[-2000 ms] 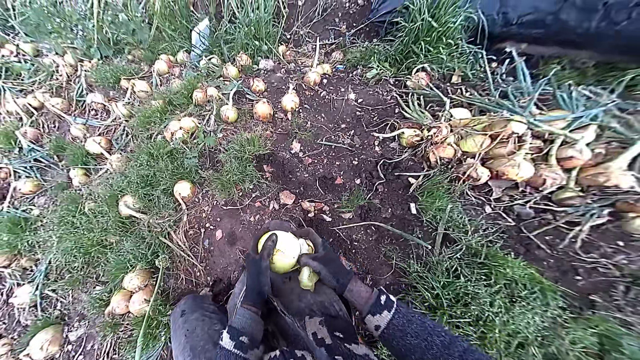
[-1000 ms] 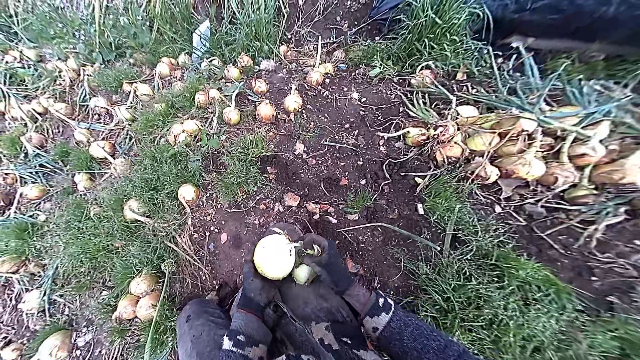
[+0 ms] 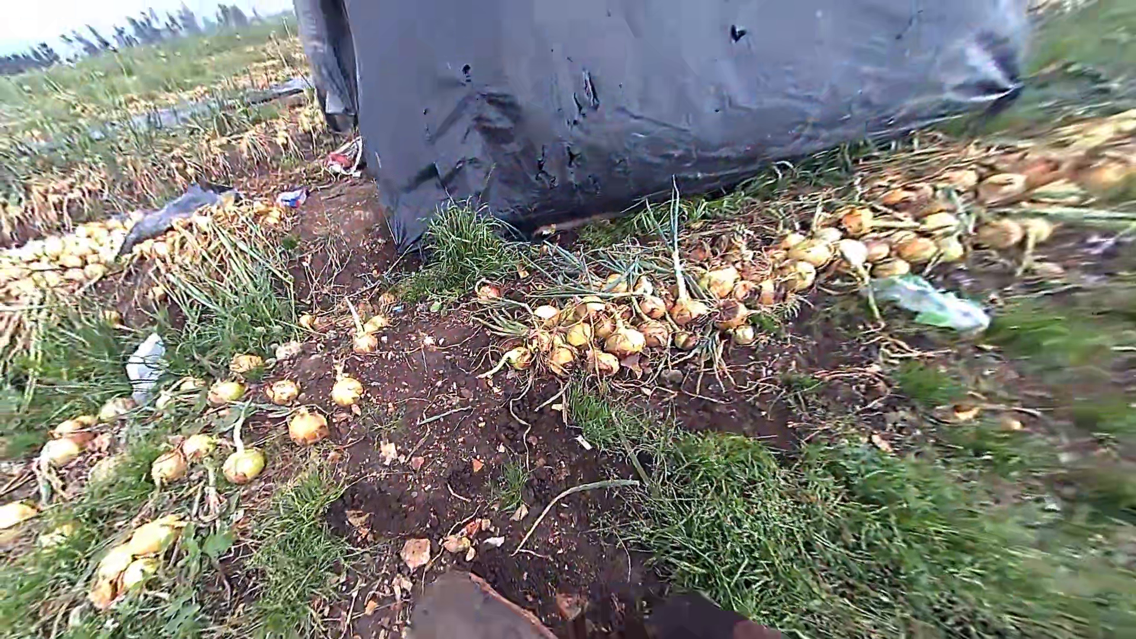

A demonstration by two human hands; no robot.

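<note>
Neither of my hands can be made out in the head view. At the bottom edge, a blurred grey-brown shape (image 3: pixel 479 611) and a darker one beside it may be my legs or footwear; I cannot tell which. Ahead on the right, a long heap of onions (image 3: pixel 621 340) with green and dry tops lies on the soil. Loose onions are scattered to the left, among them one with its stalk upright (image 3: pixel 244 464) and a rounder one (image 3: pixel 308 427). Closer in, at the lower left, sits a pale yellow cluster of onions (image 3: pixel 138 555).
A black plastic sheet (image 3: pixel 621 98) hangs like a wall across the back. Grass (image 3: pixel 763 515) grows at the lower right beside bare dark soil (image 3: pixel 426 461). A whitish plastic scrap (image 3: pixel 932 302) lies on the right, a white one (image 3: pixel 146 366) on the left. More onions (image 3: pixel 53 262) are piled far left.
The view has swung up and to the right. My gloved hands, which held a peeled pale onion low in the centre, are out of view along with it.
</note>
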